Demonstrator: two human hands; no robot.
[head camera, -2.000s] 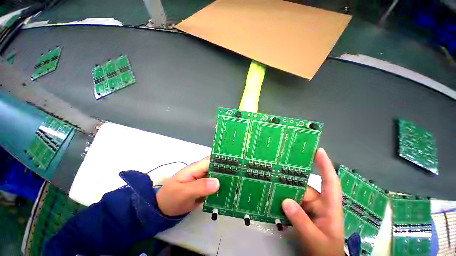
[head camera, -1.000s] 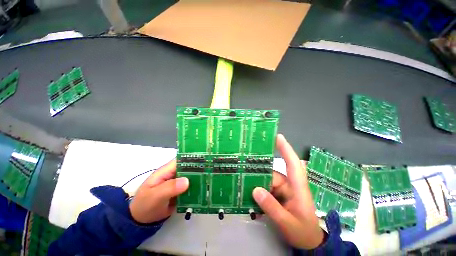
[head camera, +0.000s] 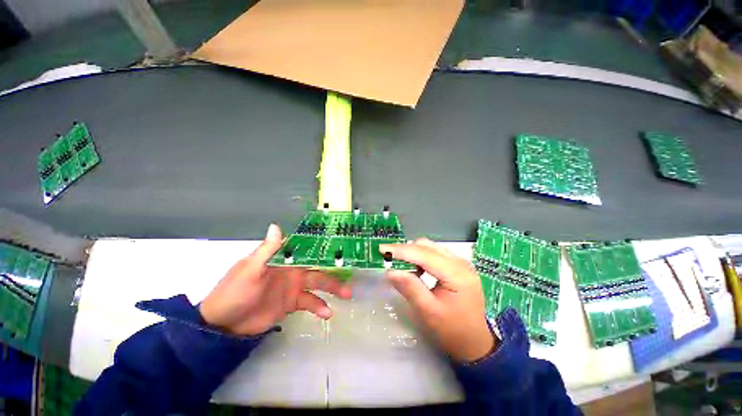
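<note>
A green PCB panel point(head camera: 350, 244) is held in front of me, tilted nearly flat, with dark component rows across it and small black knobs along its near and far edges. My right hand point(head camera: 439, 296) pinches the panel's near right corner between thumb and fingers. My left hand point(head camera: 268, 288) is at the near left corner, thumb up beside the edge and fingers spread below the panel. Whether the left hand touches the panel is hard to tell.
Two panels point(head camera: 517, 280) point(head camera: 612, 291) lie on the white bench point(head camera: 122, 325) at right, beside papers on blue backing point(head camera: 679, 305). More panels lie on the dark conveyor point(head camera: 220, 146). A yellow strip point(head camera: 337, 150) crosses it below a cardboard sheet point(head camera: 342, 49). Another panel point(head camera: 20, 284) is at far left.
The panel has gone from facing me upright to tilted nearly flat. My left fingers have spread out below it, and the right grip has shifted to the near corner. The view has shifted rightward.
</note>
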